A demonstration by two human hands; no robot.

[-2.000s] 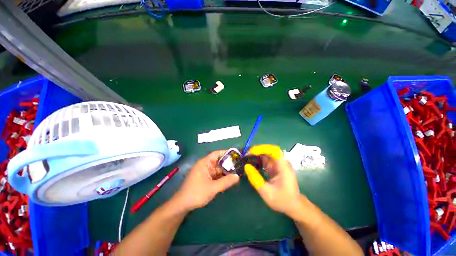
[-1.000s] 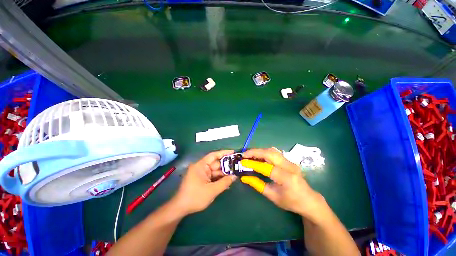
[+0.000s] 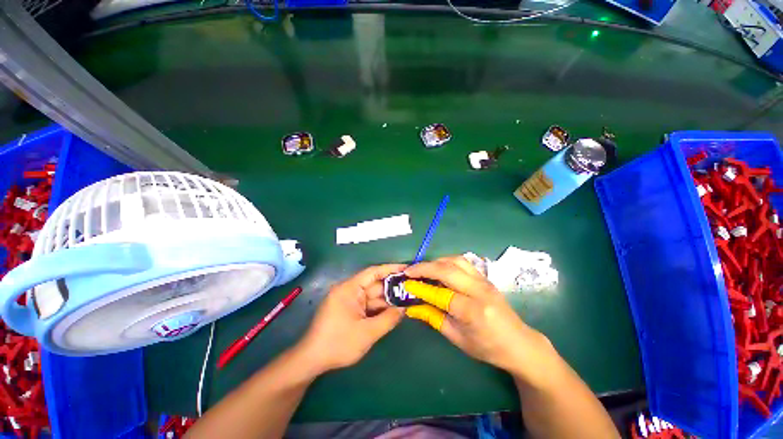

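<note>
A small dark device unit with a pale rim [image 3: 397, 290] is held between both hands above the green surface. My left hand [image 3: 354, 314] grips its left side with thumb and fingers. My right hand [image 3: 468, 309] has yellow finger cots [image 3: 427, 296] on two fingertips, which press on the unit's right side and hide part of it. A blue stick [image 3: 433, 227] lies just beyond the hands. A crumpled white wipe [image 3: 524, 269] lies to the right of my right hand.
White strip [image 3: 373, 229], red marker [image 3: 259, 327] and desk fan [image 3: 154, 266] are at left. Device units [image 3: 298, 143] and small loose parts [image 3: 343, 146] lie farther back. A pale blue bottle [image 3: 549, 184] stands right. Blue bins [image 3: 665, 274] of red clamps [image 3: 751, 257] flank the bench.
The units and loose parts at the back have shifted left. The hands have closed in around the unit, and the black-and-white part seen on it earlier is now mostly covered by the fingers.
</note>
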